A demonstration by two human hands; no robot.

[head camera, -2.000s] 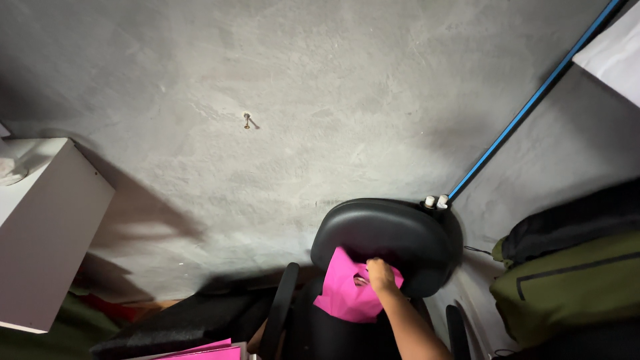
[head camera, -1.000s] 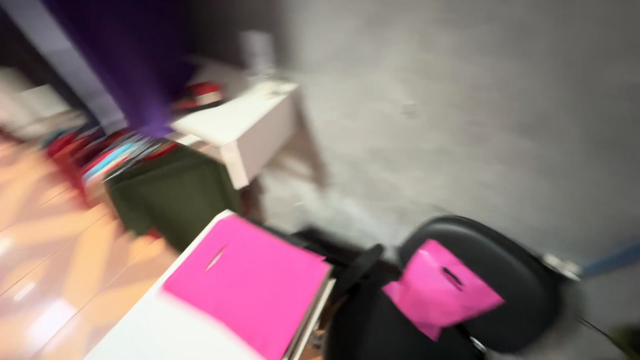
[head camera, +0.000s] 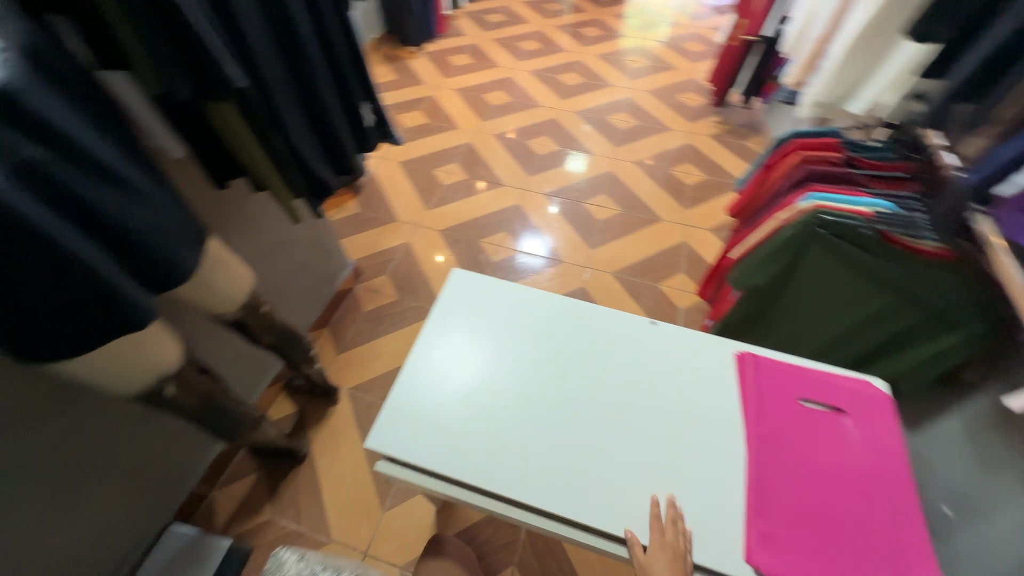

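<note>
My right hand lies palm down at the near edge of a white tabletop, fingers stretched out and a little apart, holding nothing. To its right, flat on the same table, is a pink plastic bag with a cut-out handle; it looks like a stack of such bags, but the layers are hard to count. My hand and the bag are apart. My left hand is out of view.
Mannequin legs in dark shorts stand at the left, below hanging dark clothes. A dark green shirt and several red garments hang beyond the table. The floor has patterned tiles. A silvery item shows at the bottom.
The view has swung far left, from the wall and black chair to the table and shop floor. My right hand held a pink bag at the chair; now it rests on the table without it.
</note>
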